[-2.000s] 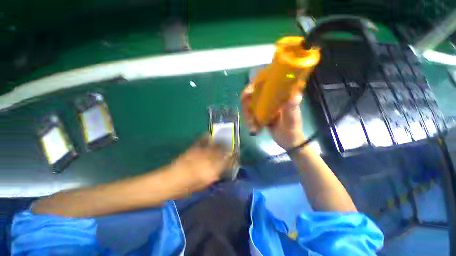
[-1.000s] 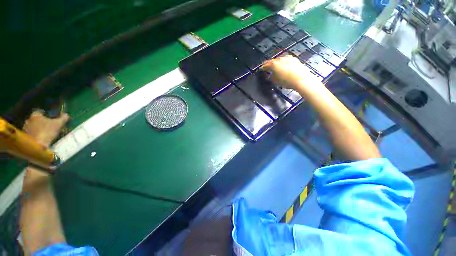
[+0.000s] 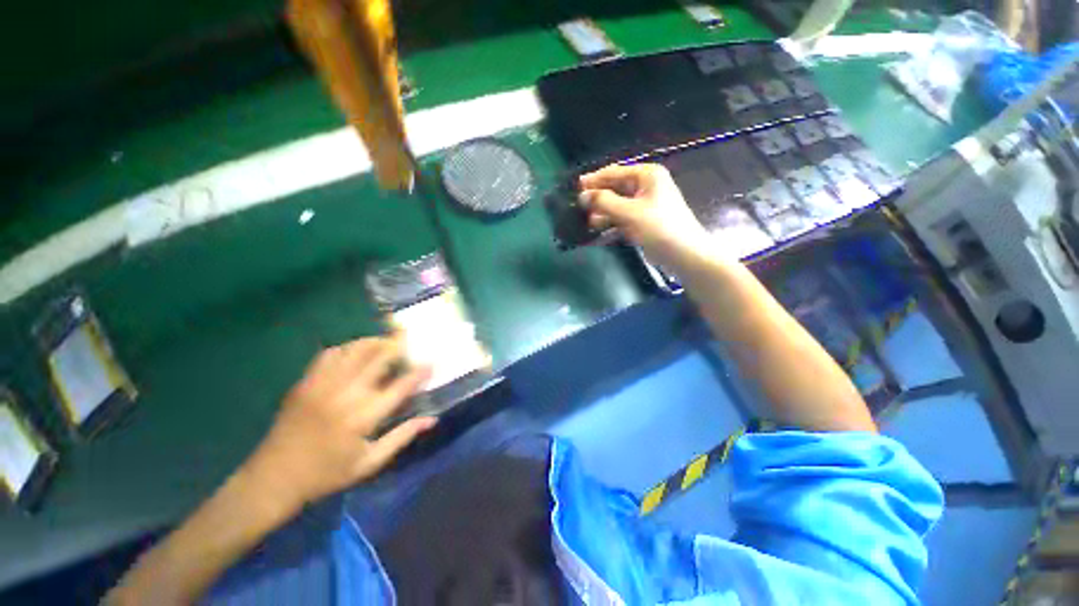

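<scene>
An open-backed phone (image 3: pixel 435 322) with a white middle lies on the green mat in front of me, its dark end pointing away. My left hand (image 3: pixel 355 408) is at the phone's left edge, fingers apart, fingertips at its near half. My right hand (image 3: pixel 633 207) pinches a small dark cover (image 3: pixel 576 220) between fingertips, right of the phone and over the near-left edge of the black parts tray (image 3: pixel 710 162). The orange screwdriver (image 3: pixel 361 83) hangs beyond the phone, tip down, held by no hand.
A round screw dish (image 3: pixel 488 176) lies between the screwdriver and the tray. Two more phones (image 3: pixel 85 369) lie at the left. A whitish rail (image 3: pixel 260 181) runs behind, with phones (image 3: pixel 586 39) on the green surface beyond. Grey equipment (image 3: pixel 1006 255) stands at the right.
My right hand has moved from over the tray to its left edge with a small dark piece. My left hand has come from the rail to the phone. The view has swung left.
</scene>
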